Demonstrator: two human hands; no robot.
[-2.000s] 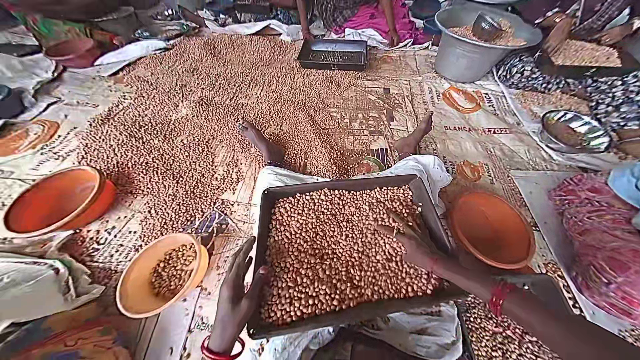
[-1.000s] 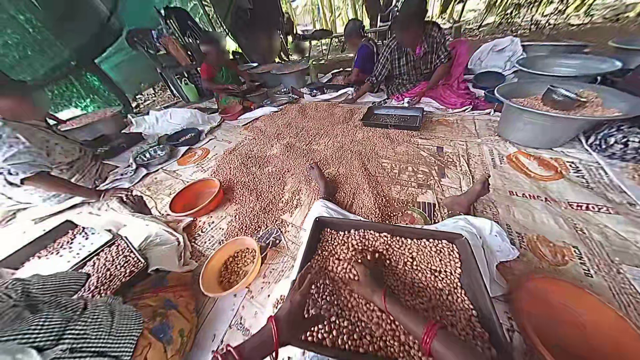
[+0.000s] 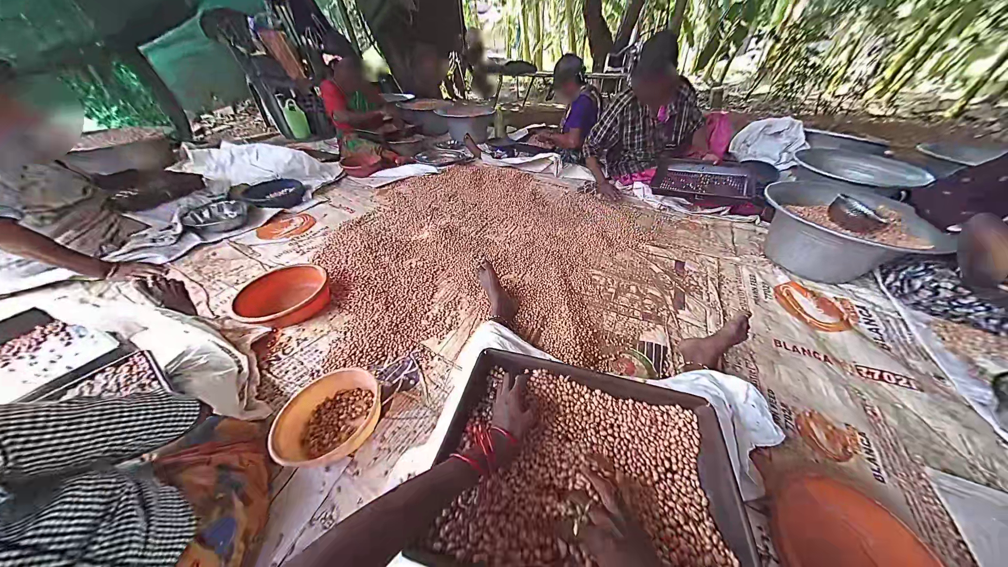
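A dark rectangular tray (image 3: 630, 382) full of small round brown nuts or beans (image 3: 654, 449) rests on white cloth over my lap. My left hand (image 3: 512, 413), with red bangles at the wrist, lies on the nuts near the tray's far left corner; whether its fingers hold any cannot be told. My right hand (image 3: 602, 512) is low in the tray, fingers spread and slightly blurred over the nuts. Left of the tray stands a yellow-orange plastic bowl (image 3: 295, 449) partly filled with darker pieces. An orange basin (image 3: 850, 524) is at the right.
A large heap of nuts (image 3: 472, 236) spreads over printed sacking beyond my feet. An orange-red bowl (image 3: 276, 319) stands left of it. Several people sit around the heap, one person's hand (image 3: 142, 270) at the left. A metal tub (image 3: 819, 252) with a scoop stands at the right.
The view has tilted up and swung left. My left hand, at the tray's left edge two seconds ago, is now in the nuts. The dark tray across the heap is now beside the person in checks.
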